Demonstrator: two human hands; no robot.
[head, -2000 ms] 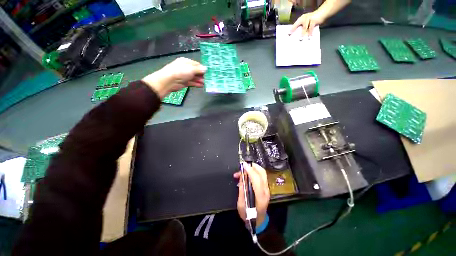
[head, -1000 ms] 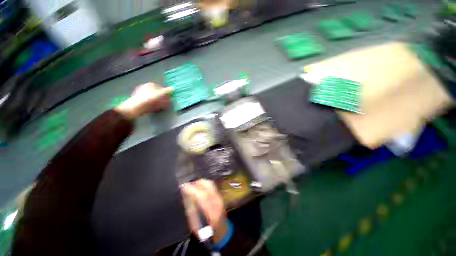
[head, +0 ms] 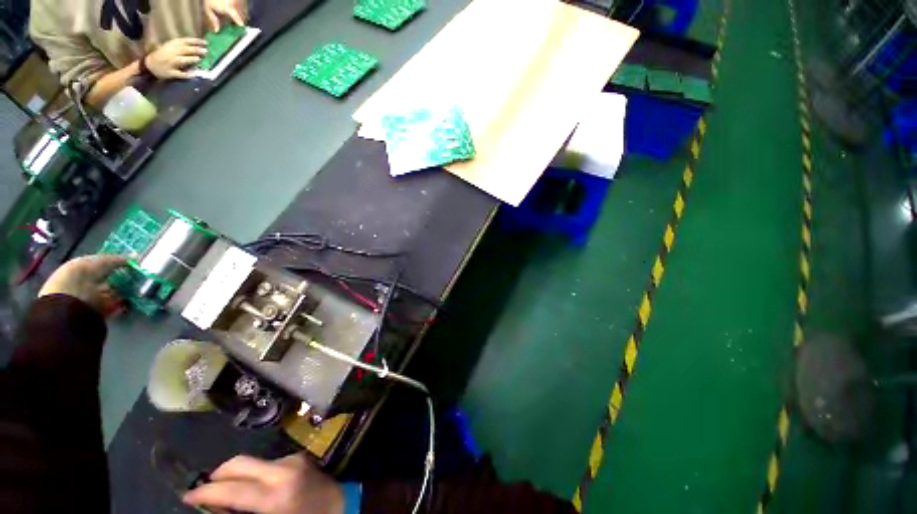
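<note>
My left hand (head: 84, 283) is at the left, over the conveyor, with its fingers at the near edge of a green circuit board (head: 131, 229). The board is partly hidden behind the green-flanged solder wire reel (head: 175, 250). My right hand (head: 263, 486) is at the bottom edge, closed around the dark soldering iron (head: 197, 482), whose handle is mostly hidden. A blue wristband is on the right wrist. The iron's front end is blurred, below the yellowish cup (head: 184, 375).
The wire feeder (head: 271, 319) stands beside the cup, with cables behind it. A board (head: 428, 139) lies on the cardboard sheet (head: 523, 95). Other boards (head: 336, 68) lie on the conveyor. Another person's hands (head: 179, 57) work on a board across it.
The view has swung to the right, bringing the aisle and another person into sight. The board in my left hand is now lower, behind the reel. My right hand still holds the iron.
</note>
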